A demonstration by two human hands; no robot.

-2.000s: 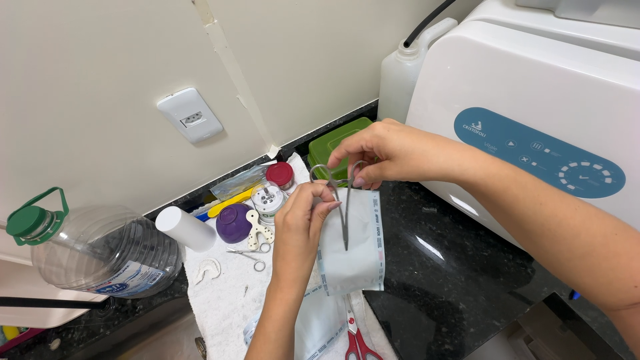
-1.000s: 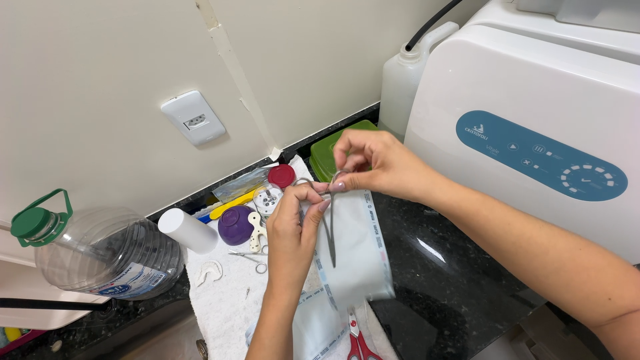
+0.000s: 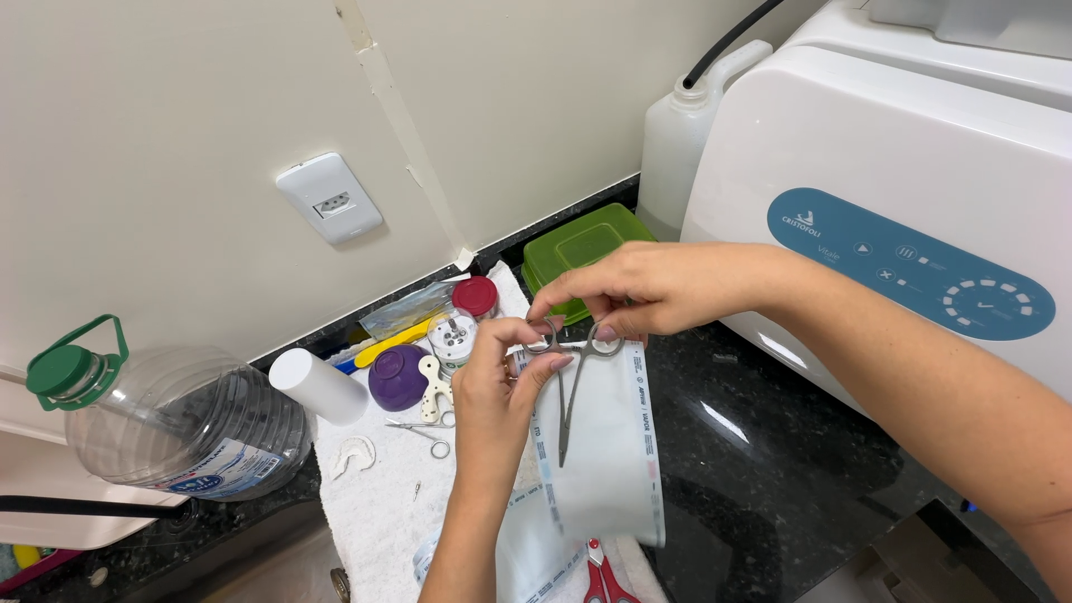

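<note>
Both hands hold a steel ring-handled clamp (image 3: 566, 402), its tips pointing down over a sterilization pouch (image 3: 599, 469). My left hand (image 3: 502, 377) pinches the clamp near its left ring, and my right hand (image 3: 624, 293) has fingers at both rings, which stand apart. The pouch hangs behind the clamp; what holds its top edge is partly hidden by my fingers. More pouch material (image 3: 532, 544) lies below on a white towel (image 3: 377, 519). Red-handled scissors (image 3: 603, 578) lie by the pouch's lower edge. Small steel scissors (image 3: 427, 431) rest on the towel, left of my left hand.
A white autoclave (image 3: 871, 151) stands right, beside a plastic jug (image 3: 674, 151). Behind my hands sits a green lidded container (image 3: 586, 243). A purple bowl (image 3: 398, 377), a white cylinder (image 3: 318, 385) and a large clear bottle (image 3: 193, 419) stand left. An open box (image 3: 938, 553) is at lower right.
The clamp's rings, close together and mostly covered by my fingers one second ago, now stand apart and in plain view. My right hand has shifted slightly from my left.
</note>
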